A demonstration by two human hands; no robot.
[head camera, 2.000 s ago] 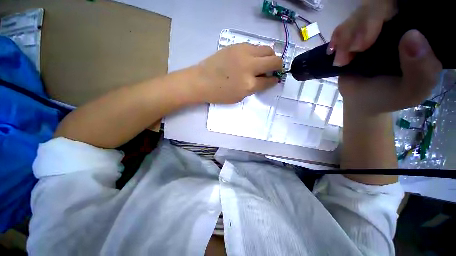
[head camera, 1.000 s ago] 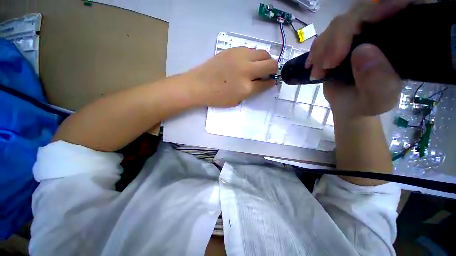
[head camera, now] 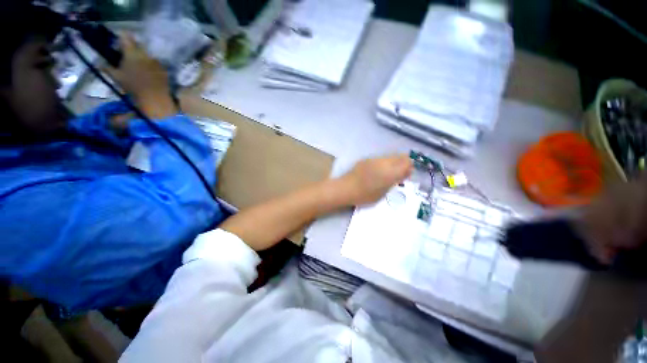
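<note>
The white plastic housing (head camera: 465, 244) lies with its ribbed grid facing up. A small green component (head camera: 424, 210) sits at its upper middle, with wires running up to the narrow green circuit board (head camera: 426, 162) just beyond the housing. A yellow-tipped part (head camera: 456, 179) lies right of the board. My left hand (head camera: 383, 176) has curled fingers at the board's left end; I cannot tell whether it grips the board. My right hand (head camera: 618, 221), blurred and dark at the right edge, holds the black electric screwdriver (head camera: 546, 241), its front end near the housing's right side.
Two white housing stacks (head camera: 450, 74) (head camera: 319, 42) stand at the back. An orange screw bowl (head camera: 560, 170) and a pale yellow parts basket (head camera: 592, 120) are at the right. A brown board (head camera: 273, 170) lies at left, beside a person in blue (head camera: 106, 205).
The view has swung up and left, showing the stacks, bowl and coworker. My left hand has left the small component and moved to the board. The screwdriver has pulled away to the right.
</note>
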